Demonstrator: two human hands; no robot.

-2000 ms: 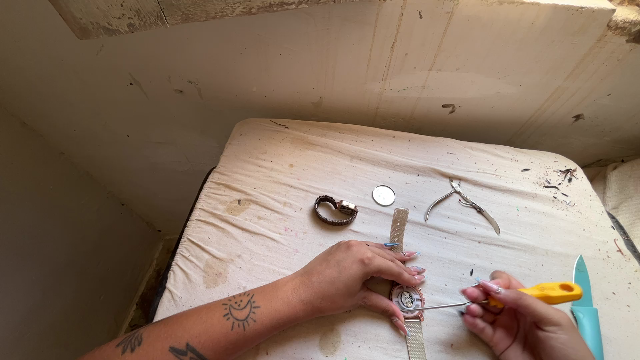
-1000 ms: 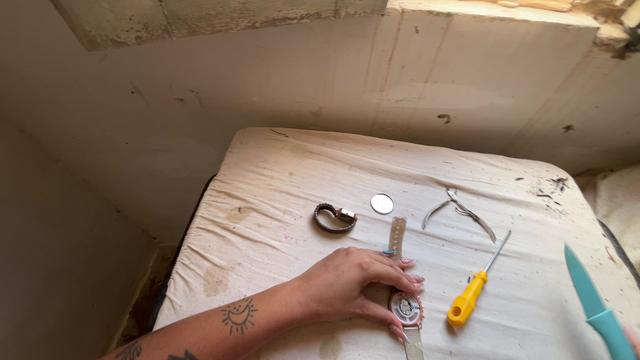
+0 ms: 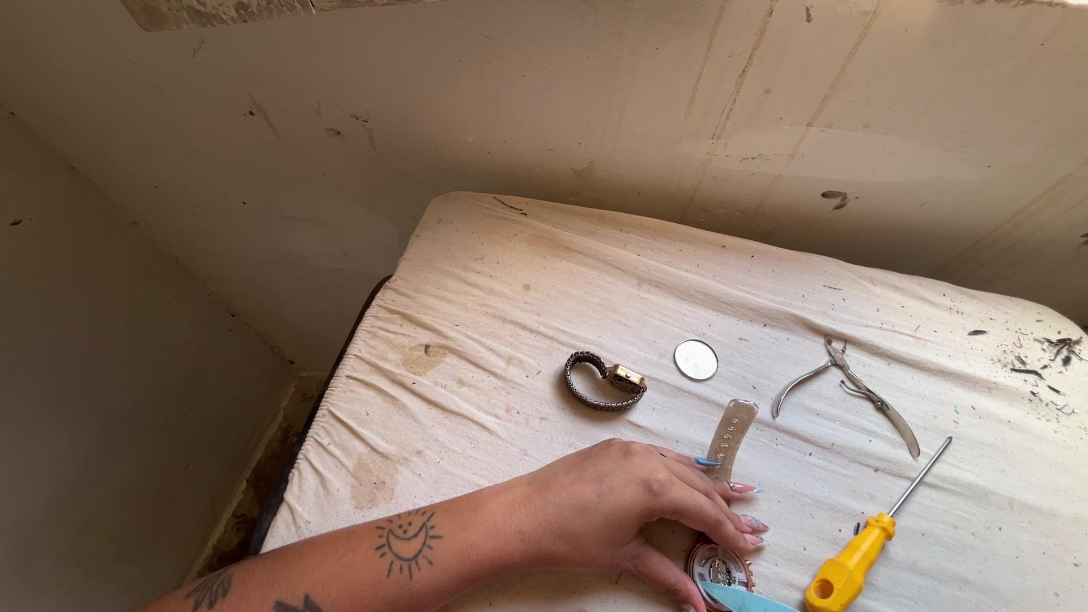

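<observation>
An opened wristwatch (image 3: 719, 564) with a rose-coloured case lies at the lower edge, its inside showing. My left hand (image 3: 646, 501) grips it, fingers over the translucent strap (image 3: 733, 429) side and thumb at the case's left. The tip of a turquoise knife blade (image 3: 744, 598) rests over the lower part of the case; its handle is out of frame. My right hand is not in view. Right of the watch lies a yellow-handled screwdriver (image 3: 852, 565), its shaft pointing up and right.
A dark-banded watch (image 3: 602, 382) with a gold-coloured case, a round shiny disc (image 3: 696, 359) and metal nippers (image 3: 837, 374) lie farther back on the cloth-covered surface (image 3: 527, 280). Dark debris (image 3: 1054, 365) is scattered at the right. A stained wall (image 3: 595, 127) stands behind.
The screwdriver, in my right hand two seconds ago, now lies on the cloth. The turquoise knife has moved left from the right side to the watch. My left hand has stayed on the watch.
</observation>
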